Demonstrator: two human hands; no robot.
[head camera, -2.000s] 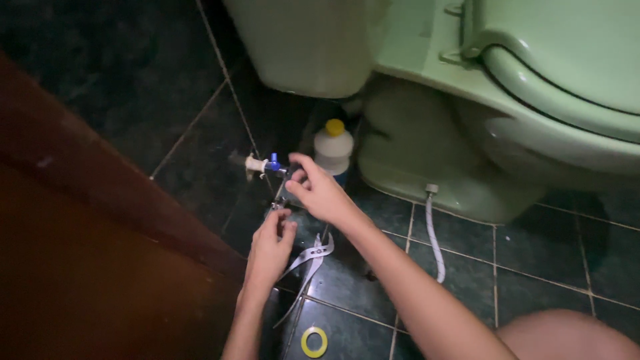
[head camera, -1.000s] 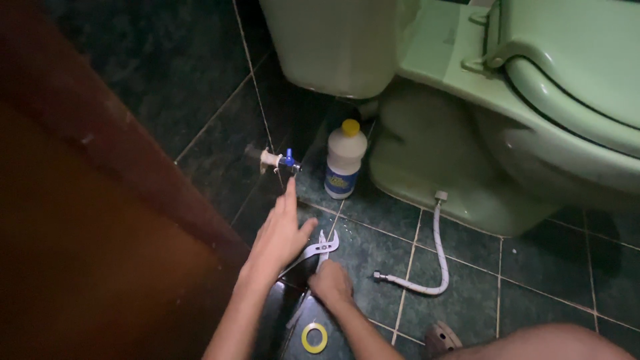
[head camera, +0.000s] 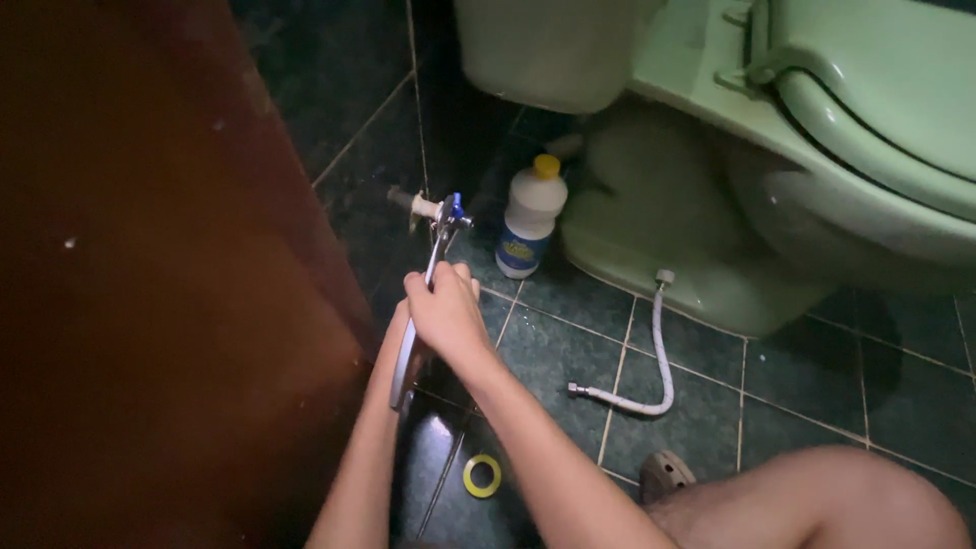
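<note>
Metal groove-joint pliers (head camera: 404, 354) are in my hands, their jaws up at the small valve with a blue handle (head camera: 456, 204) on the wall pipe. My right hand (head camera: 450, 309) is closed round the pliers' handles, below the jaws. Behind it, my left hand (head camera: 408, 309) is mostly hidden, at the handles too; its grip does not show. The valve sits on a whitish fitting (head camera: 425, 207) that comes out of the dark tiled wall. Whether the jaws are clamped on the valve cannot be made out.
A white bottle with a yellow cap (head camera: 531, 213) stands right of the valve. A braided hose (head camera: 662, 358) lies on the tiles by the green toilet (head camera: 686, 236). Yellow tape (head camera: 482, 476) lies on the floor near my forearms. A brown door or panel (head camera: 191, 305) rises at the left.
The pliers, on the floor two seconds ago, are now lifted in my hands with their jaws at the valve. My right hand has moved up from the floor.
</note>
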